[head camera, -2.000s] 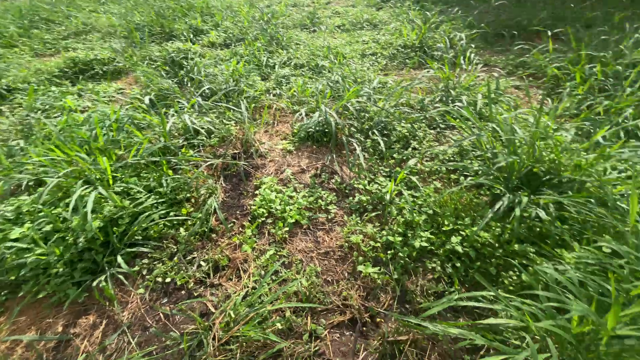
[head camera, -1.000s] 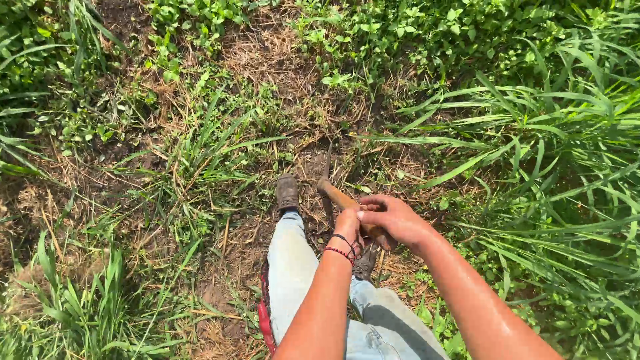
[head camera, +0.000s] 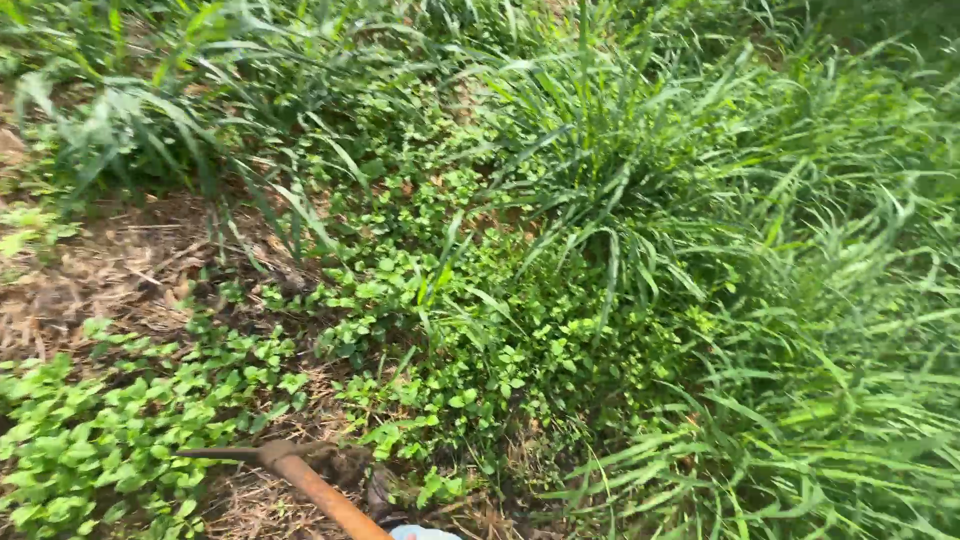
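Note:
A pickaxe-like tool with a rusty metal head (head camera: 277, 451) and a brown wooden handle (head camera: 330, 499) enters at the bottom, left of centre. Its narrow end points left, over low broad-leaved plants (head camera: 142, 420); the other side of the head blurs against dark soil. The handle runs down to the right and out of the frame. Beside it at the lower edge shows a small piece of light blue trouser cloth (head camera: 426, 532). Neither of my hands is in clear view, so their hold on the handle is hidden.
Tall grass clumps (head camera: 615, 180) fill the right side and upper part. Dry straw and bare soil (head camera: 112, 277) lie at the left. A dark shoe (head camera: 380, 487) seems to show among the plants near the handle.
The view has tilted up and away from my legs. Both hands, seen together on the wooden handle a second ago, have left the view; the tool's head now shows at the lower left.

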